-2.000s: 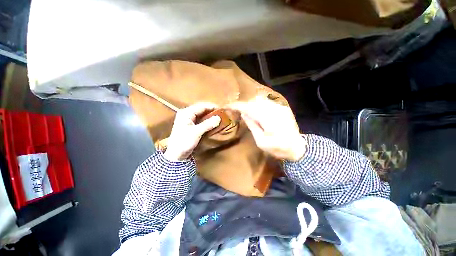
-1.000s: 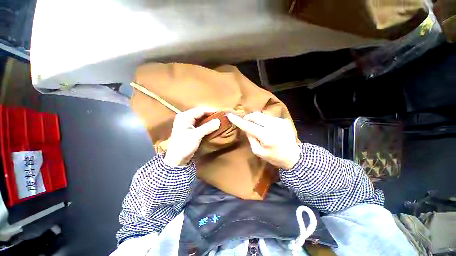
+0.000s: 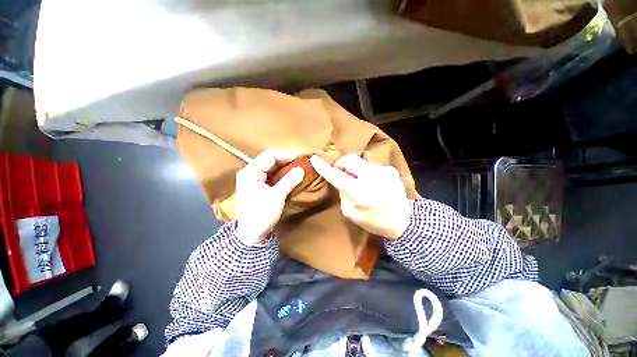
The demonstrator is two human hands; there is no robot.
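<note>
A tan-brown canvas bag (image 3: 244, 125) fills my lap, with a narrow pale cord-like edge at its upper left and an orange-brown leather strip (image 3: 367, 259) at its lower edge. My left hand (image 3: 264, 192) pinches a small redder-brown leather patch (image 3: 299, 174) at the bag's middle. My right hand (image 3: 367, 192) is at the patch's right side, thumb and index fingertips together at its upper edge. A red-pink spot shows on a right finger. No needle or thread can be made out at the fingertips.
A white-covered table (image 3: 209, 42) lies ahead, with brown canvas bags (image 3: 489, 17) at its right. A red bin (image 3: 52, 216) with a white label stands at left. A metal-edged patterned stool (image 3: 529, 202) is at right. A person's feet (image 3: 120, 291) show at lower left.
My right hand has turned and come down from the blurred, raised pose to the patch's edge; its red-pink spot now shows. My left hand still pinches the patch. Feet have appeared at lower left.
</note>
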